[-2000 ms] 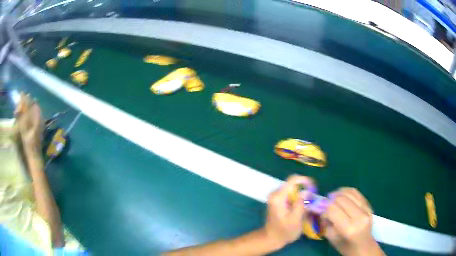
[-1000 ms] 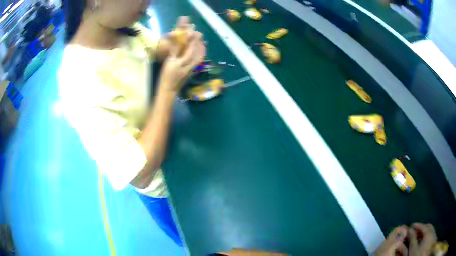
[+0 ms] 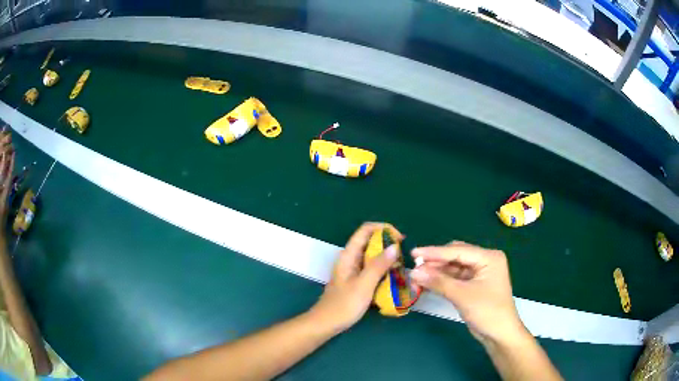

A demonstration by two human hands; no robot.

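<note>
My left hand (image 3: 354,279) holds a yellow car body shell (image 3: 387,286) with its hollow side turned to the right, over the near conveyor side rail (image 3: 246,229). Red wires and dark inner parts show inside the shell. My right hand (image 3: 469,283) is at the shell's right side, thumb and fingers pinching a tiny white wire connector plug (image 3: 419,261). A red lead wire (image 3: 411,299) curves from the shell's lower opening toward my right fingers.
The dark green conveyor belt (image 3: 439,186) carries several yellow shells, one with wires up (image 3: 340,159), and flat base plates (image 3: 622,289). At the left edge are another worker's arm (image 3: 15,298) and a shell (image 3: 25,212). A clear bag of small parts (image 3: 653,359) lies at the lower right.
The view has swung from the neighbouring worker back to the belt. Both my hands are now fully in view, with the shell's opening exposed and my right fingers on the plug.
</note>
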